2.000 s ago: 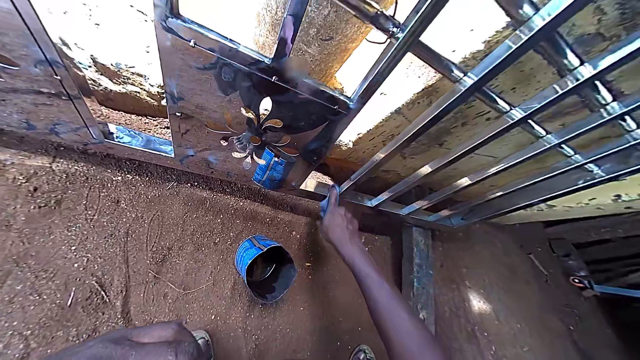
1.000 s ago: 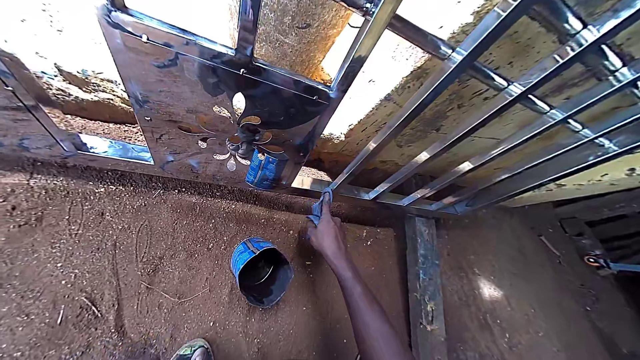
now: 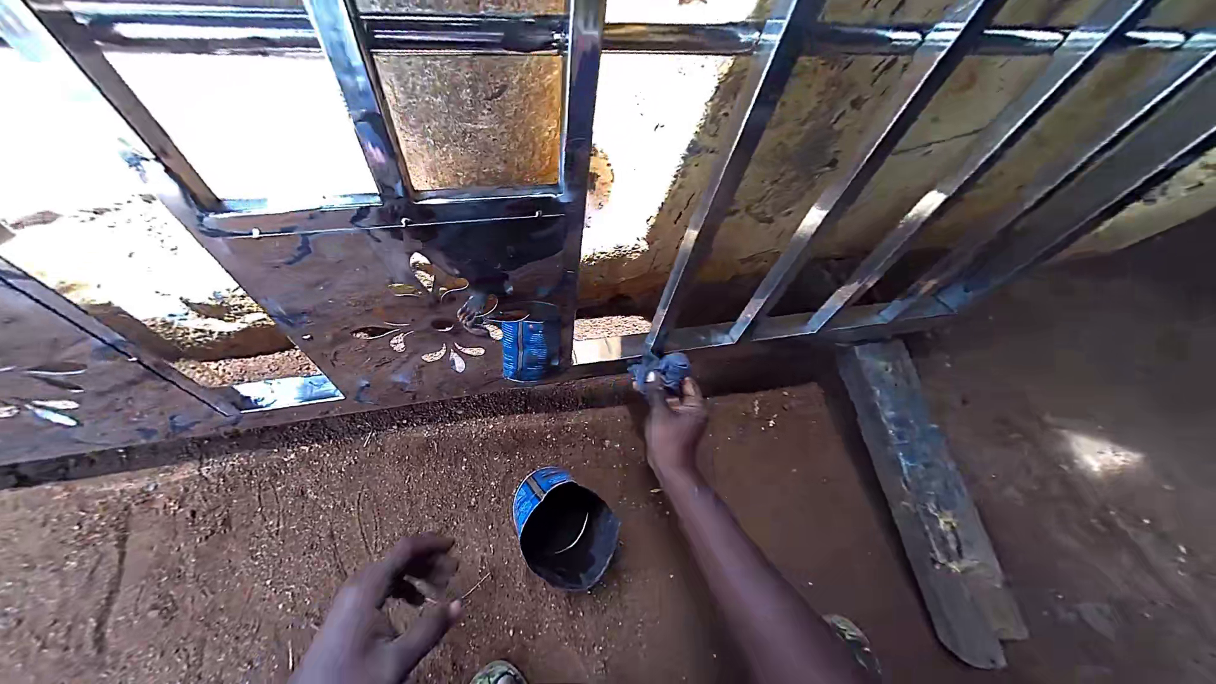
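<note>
My right hand grips a crumpled blue-grey cloth and holds it against the bottom rail of a shiny metal gate, at the foot of an upright bar. My left hand is over the dirt at the lower left, fingers apart, with nothing in it. Between the hands, a blue can with a dark inside stands on the ground; a thin pale curved line shows in it. The polished gate panel, with petal-shaped cut-outs, reflects the blue can.
A worn wooden plank lies on the dirt at the right, its far end by the gate's bottom rail. Behind the bars is a stained wall. Parts of my shoes show at the bottom edge.
My left hand has come into view at the lower left, out of sight one second ago. My right hand stays at the bottom rail with the cloth. The view has shifted.
</note>
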